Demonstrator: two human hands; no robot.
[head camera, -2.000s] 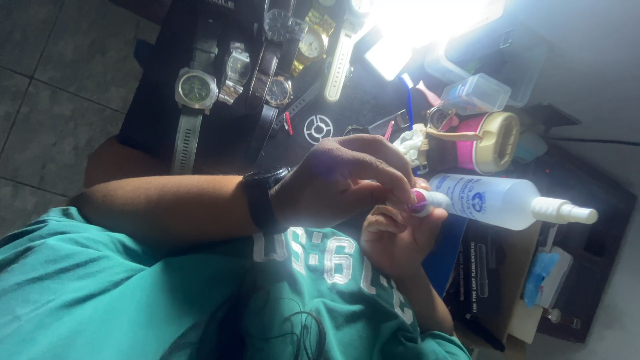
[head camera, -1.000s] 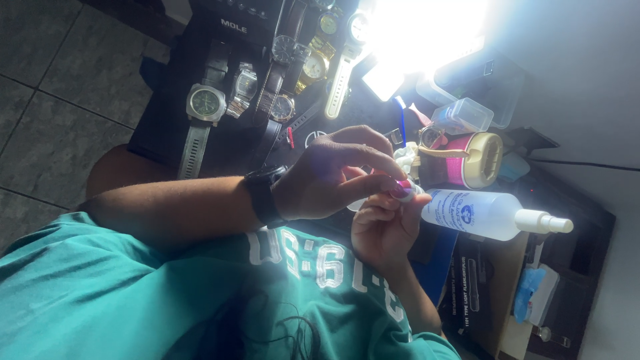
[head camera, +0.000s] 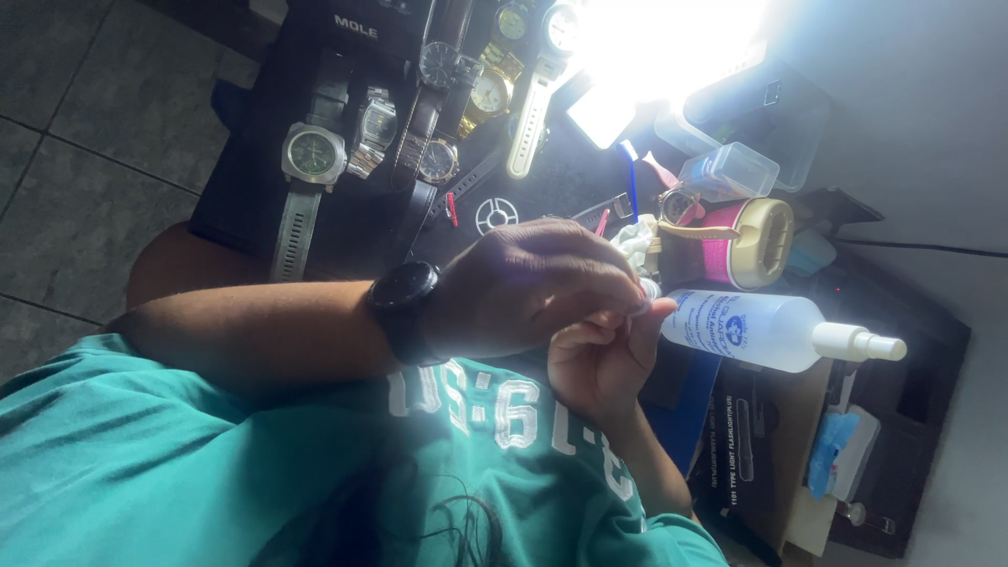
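Note:
My left hand (head camera: 535, 287), with a black wristwatch (head camera: 403, 303) on its wrist, reaches in from the left, back of the hand up. Its fingertips pinch a small whitish object (head camera: 649, 291), mostly hidden by fingers. Below and against it, my right hand (head camera: 602, 358) pinches the same object between thumb and fingers. What the object is, I cannot tell. Just right of the fingertips is a clear spray bottle of alcohol (head camera: 772, 331). Above them are a crumpled white cloth or tissue (head camera: 632, 240) and a wristwatch with a pink strap (head camera: 677, 206) beside a pink and cream container (head camera: 748, 244).
Several wristwatches, one with a steel case (head camera: 313, 151) and one with a white strap (head camera: 531, 126), lie on the dark surface at upper left. A white ring-shaped part (head camera: 497, 216), a blue-handled tool (head camera: 632, 177), a clear plastic box (head camera: 731, 172) and a flashlight box (head camera: 736, 449) are around. Bright light glares above.
The pink part seen at my fingertips earlier no longer shows; a whitish part shows there instead. Both hands stay close together. The view has shifted somewhat.

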